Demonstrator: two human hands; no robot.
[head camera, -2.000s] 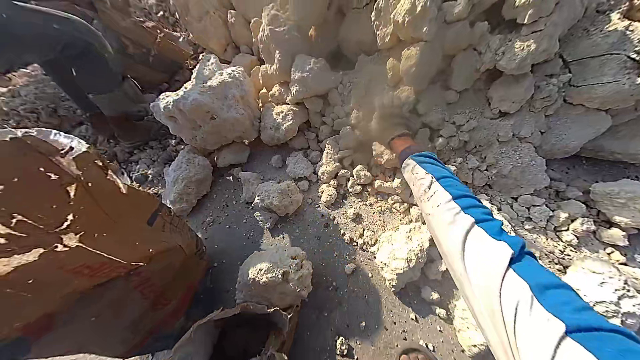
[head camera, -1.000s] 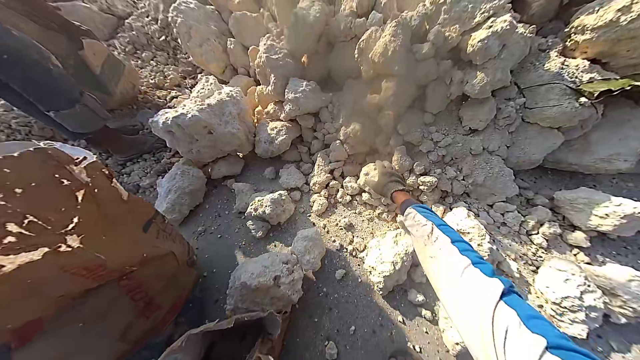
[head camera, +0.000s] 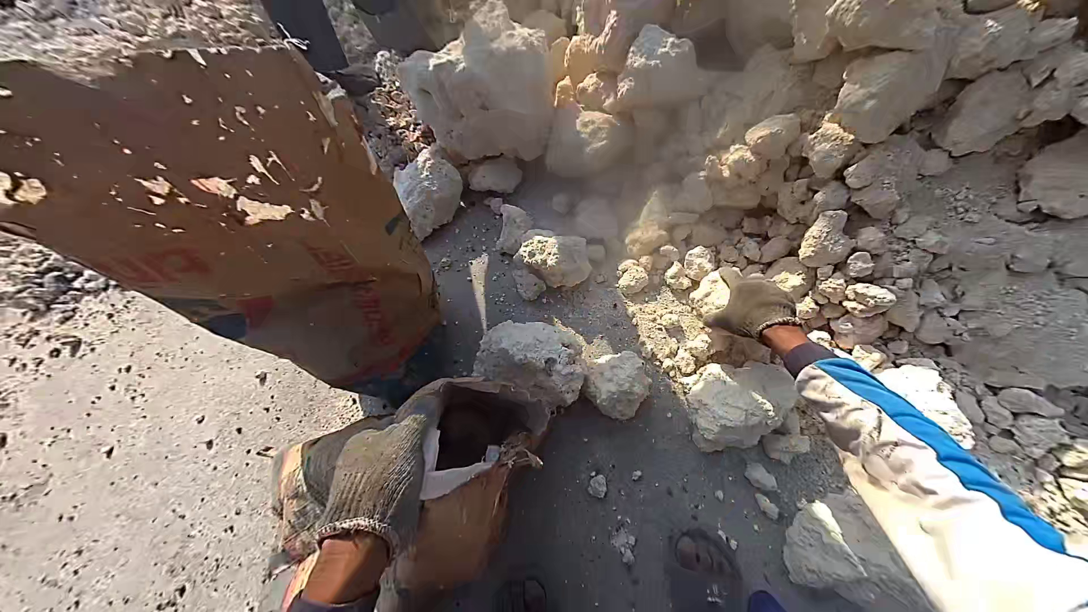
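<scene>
My left hand (head camera: 370, 476), in a dusty knit glove, grips the rim of a brown paper sack (head camera: 459, 527) at the lower middle. The sack's mouth gapes upward, with a dark inside. My right hand (head camera: 752, 304), gloved too, is at the foot of the rubble heap, its fingers around a pale rock (head camera: 712, 291). A pale rock chunk (head camera: 731, 408) lies just below that hand. Two more chunks, a larger one (head camera: 531, 361) and a smaller one (head camera: 618, 384), lie beside the sack's mouth.
A large, torn brown paper sack (head camera: 280, 212) topped with rubble stands at the upper left. Big boulders (head camera: 484, 85) and a heap of broken stone (head camera: 901, 170) line the back and right, under dust. Another person's dark-clothed leg (head camera: 306, 30) shows at the top left. Sandalled feet (head camera: 704, 557) are at the bottom.
My left hand has come into view, holding the small sack's rim. My right hand has stayed low at the rubble and now has a rock in its fingers. The view has shifted toward the left.
</scene>
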